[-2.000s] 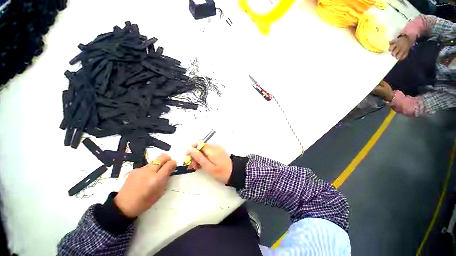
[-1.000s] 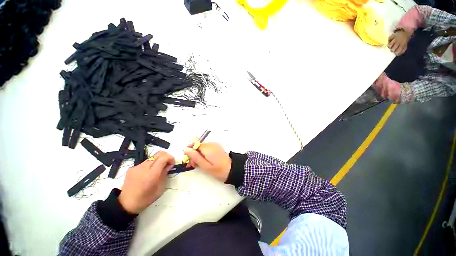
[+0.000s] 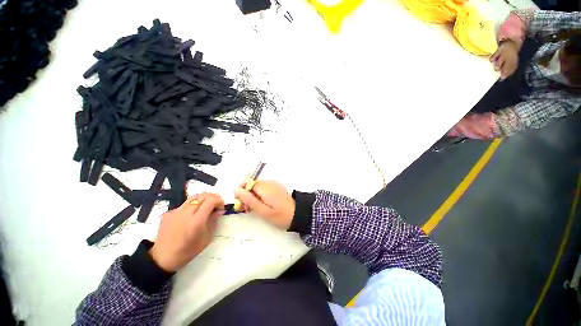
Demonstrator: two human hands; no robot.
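Note:
My left hand (image 3: 185, 230) holds one end of a short black strip (image 3: 230, 209) down on the white table, its fingers covering much of the strip. My right hand (image 3: 267, 202) grips a slim yellow pen-like tool (image 3: 249, 183) with a grey end pointing up and away. The tool's lower end is at the strip; its tip is hidden by the fingers. A large heap of black strips (image 3: 150, 105) lies beyond my left hand, with a few strips loose at its near edge.
Thread snips (image 3: 331, 105) with red handles lie right of the heap, their cord (image 3: 367, 151) running to the table edge. Loose threads (image 3: 258, 105) lie beside the heap. A dark pile, a black box (image 3: 253, 6) and yellow fabric (image 3: 474, 28) are farther off. Another person's hands (image 3: 506, 58) are at right.
My hands stay at the strip with only small shifts; less of the strip shows between them. The other person's near arm has moved down and left along the table edge.

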